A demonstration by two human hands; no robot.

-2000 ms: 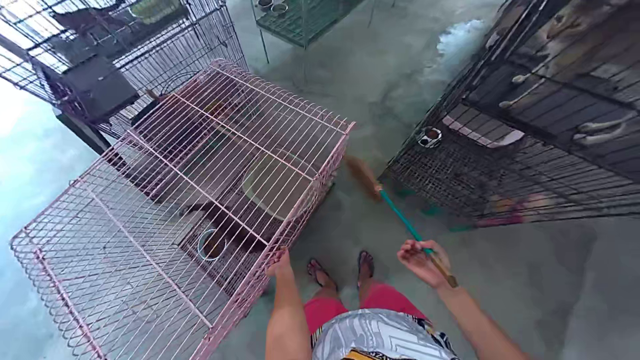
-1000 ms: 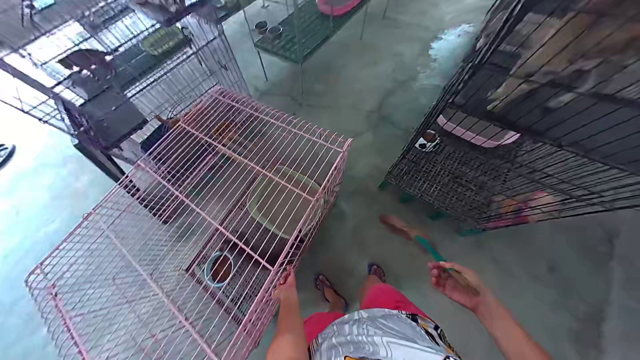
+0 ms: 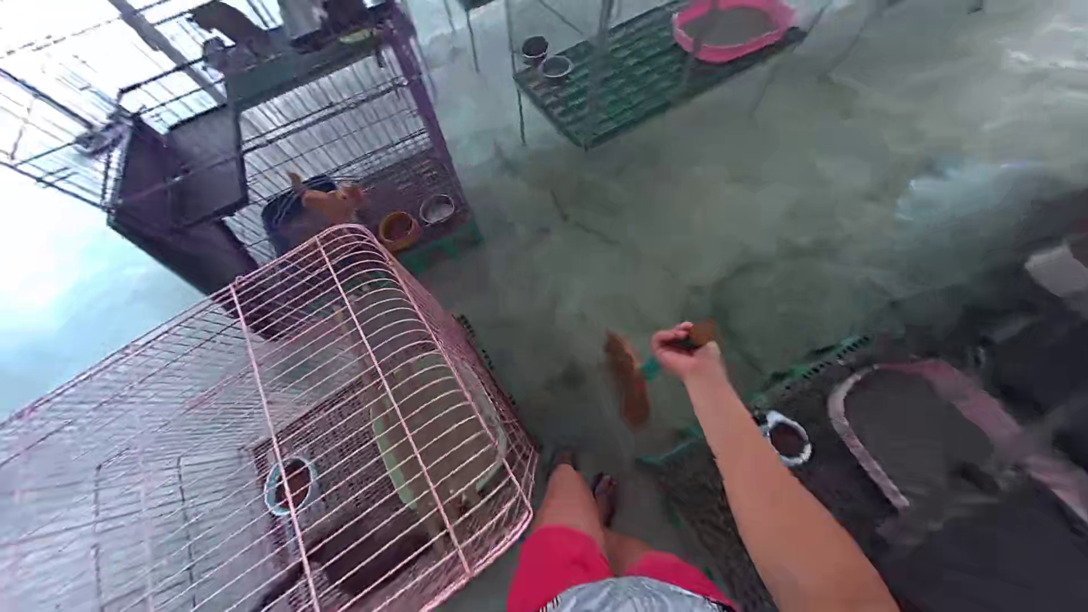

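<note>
My right hand [image 3: 687, 350] grips the handle of a brush [image 3: 627, 380], whose brown head hangs over the floor between the cages, its turquoise part just left of my fingers. My left hand is out of view. At the left stands a pink wire cage [image 3: 340, 323]. Inside it are a pale green litter tray [image 3: 393, 459], a light blue bowl [image 3: 291, 486] with brown contents, and a dark animal [image 3: 370, 552] low down, partly hidden by the bars.
Behind is a dark cage [image 3: 425, 127] with an orange cat [image 3: 331, 202] and bowls. A green slatted platform [image 3: 586, 106] holds a pink basin [image 3: 735, 30]. At the right, another cage area has a pink-rimmed tray [image 3: 858, 442] and a white bowl [image 3: 788, 439]. My feet stand between the cages.
My left hand, earlier on the pink cage's edge, has left the view. My right arm now reaches further forward with the brush. The view has shifted strongly.
</note>
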